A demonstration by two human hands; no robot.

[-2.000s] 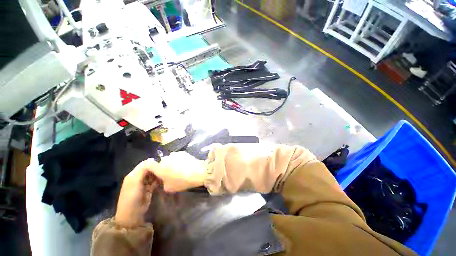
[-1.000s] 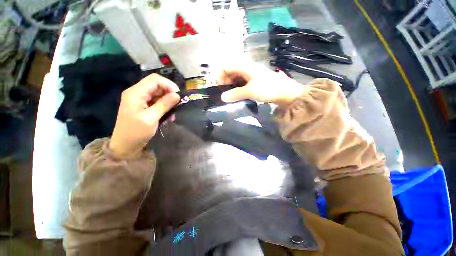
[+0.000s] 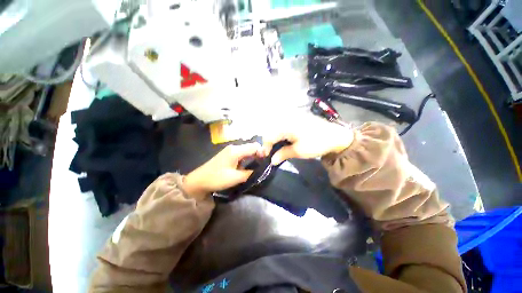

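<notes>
A black zip (image 3: 264, 174) with a thin silver line is bent between my two hands, just in front of the white sewing machine head (image 3: 171, 63). My left hand (image 3: 222, 167) holds it from the left side. My right hand (image 3: 306, 137) holds its upper part and looks overexposed. The zip's lower end hangs under my left hand. A yellow plate (image 3: 218, 131) shows under the machine head, beyond my hands. Flat black fabric pieces (image 3: 289, 191) lie just below and right of the zip. The needle area is hidden by the machine head and glare.
A heap of black cut pieces (image 3: 114, 149) lies at left. A bundle of zips (image 3: 363, 80) lies at upper right, with red snips (image 3: 325, 109) and a dark cord (image 3: 423, 109) beside it. A blue bin (image 3: 495, 234) stands at lower right, beyond the table's edge.
The zip, stretched level between my hands a second ago, is now bent. My left hand has moved right and down, closer to my right hand. The red snips now show beside my right hand.
</notes>
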